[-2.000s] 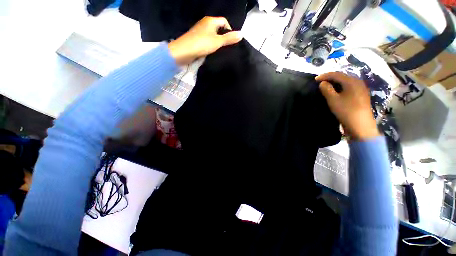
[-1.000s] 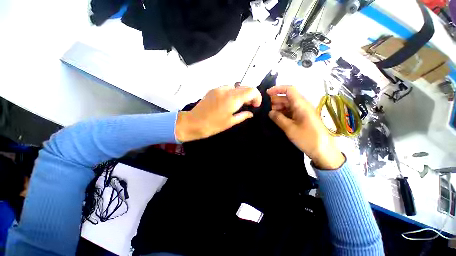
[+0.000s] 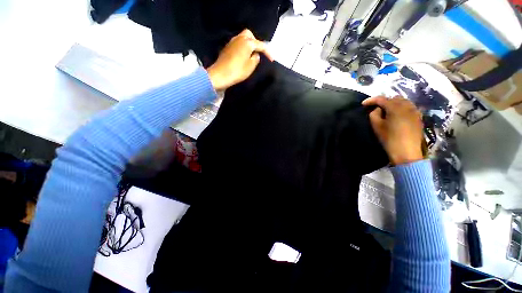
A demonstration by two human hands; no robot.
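A black garment (image 3: pixel 297 149) is spread between my hands and hangs down over my lap. My left hand (image 3: pixel 237 62) pinches its upper left corner. My right hand (image 3: pixel 398 126) pinches its upper right corner. The garment's top edge runs between them, with a small pale tag (image 3: pixel 319 84) at its middle, just below the sewing machine head (image 3: pixel 366 48). A white care label (image 3: pixel 284 252) and a tiny brand label (image 3: pixel 355 247) show on the black cloth over my lap. The needle is not clearly visible.
A pile of black garments (image 3: pixel 194 23) lies beyond my left hand. Clear plastic packets (image 3: pixel 449 166) lie right of my right hand, with a black-handled tool (image 3: pixel 473 243) nearer the table's edge. Black cords (image 3: pixel 124 229) lie on a white surface at lower left. Cardboard (image 3: pixel 486 80) is at upper right.
Since one second ago my hands have moved apart from the bunched edge and stretched the garment wide. The yellow scissor handles are now largely hidden behind my right hand.
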